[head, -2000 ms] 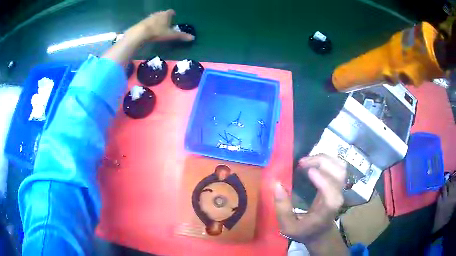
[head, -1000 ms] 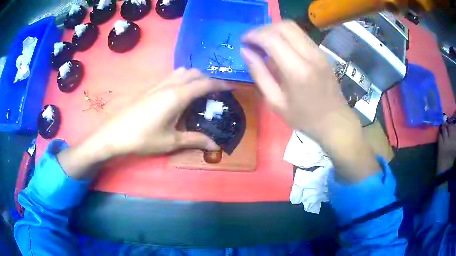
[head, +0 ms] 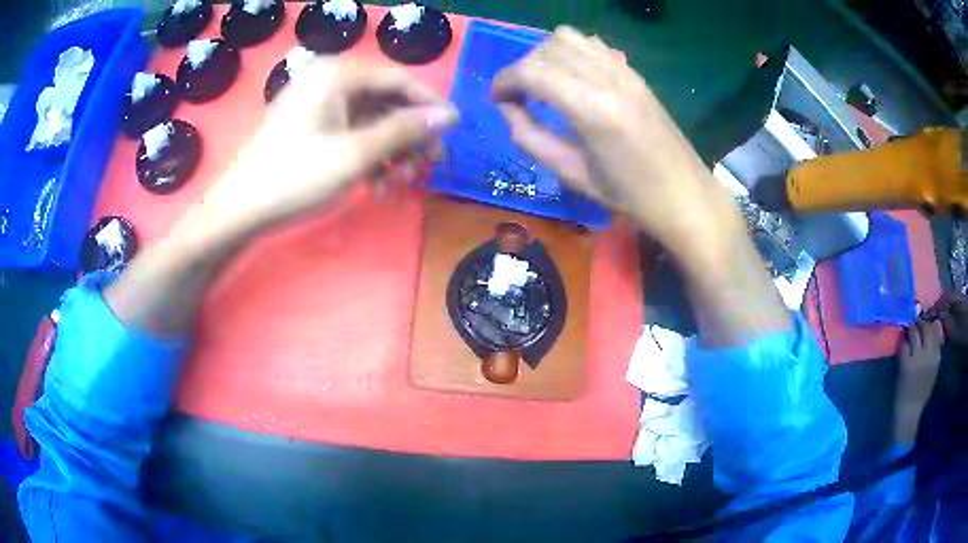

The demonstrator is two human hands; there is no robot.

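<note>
A round dark housing (head: 507, 308) with a white piece on top sits in the dark ring of the orange-brown fixture (head: 441, 361), between two reddish-brown knobs. The blue parts bin (head: 467, 159) behind it holds thin silvery bits. My left hand (head: 345, 138) is raised left of the bin, blurred, thumb and fingertips close together at the bin's left edge. My right hand (head: 605, 127) is over the bin, fingers curled and thumb near the index finger. Neither hand touches the housing. Whether either hand holds a small part cannot be told.
Several dark housings (head: 170, 156) with white tops stand at left and behind on the red mat (head: 287, 361). A blue bin with white items (head: 80, 159) is far left. Right are crumpled white paper (head: 669, 424), a metal tray (head: 796, 270), orange screwdriver (head: 881, 175), a small blue bin (head: 879, 270) and another person's hand (head: 921, 345).
My left hand first reached to the back left, then steadied the housing in the fixture; now it is off the housing and raised near the bin. My right hand has moved over the bin.
</note>
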